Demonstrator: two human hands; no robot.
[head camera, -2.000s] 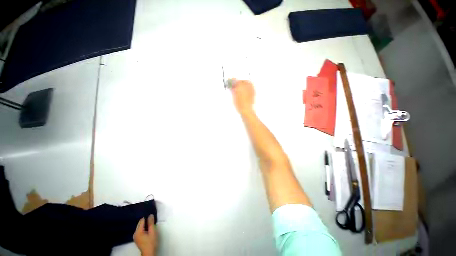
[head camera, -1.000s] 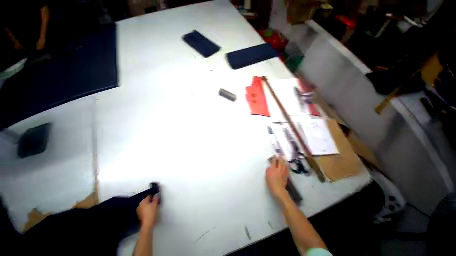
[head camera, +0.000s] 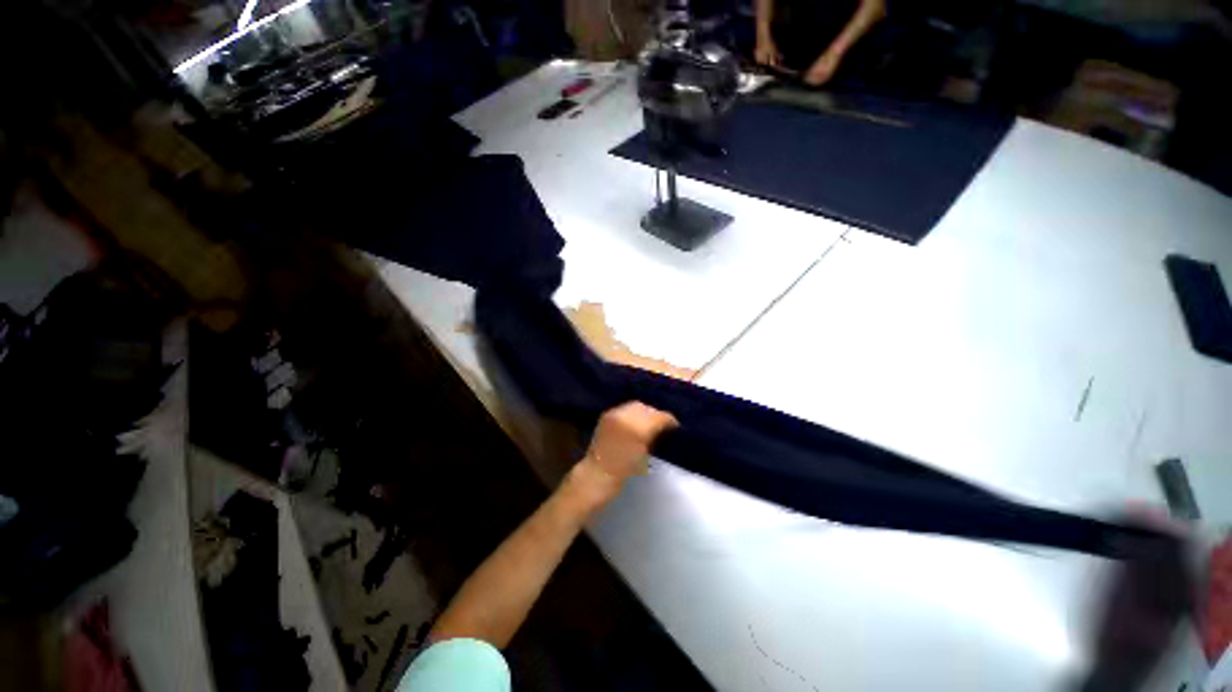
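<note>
A long dark navy cloth (head camera: 824, 473) stretches in a gathered strip across the white table, from a dark pile (head camera: 473, 223) at the table's left side to the lower right. My left hand (head camera: 628, 439) grips it near its middle, with a pale green sleeve behind. The cloth's right end is a dark, purplish motion blur; I cannot make out my right hand there.
A cutting machine (head camera: 686, 223) stands behind the cloth, beside a flat navy sheet (head camera: 838, 156). A person's hands (head camera: 824, 65) are beyond it. A grey block (head camera: 1177, 488), navy panel (head camera: 1200, 308) and red card (head camera: 1217, 602) lie right. Scraps (head camera: 365, 581) lie below left.
The view has swung left, bringing in the machine and pile. My left hand now holds the cloth farther along, and the cloth is drawn out rightward. My right hand is no longer clearly visible.
</note>
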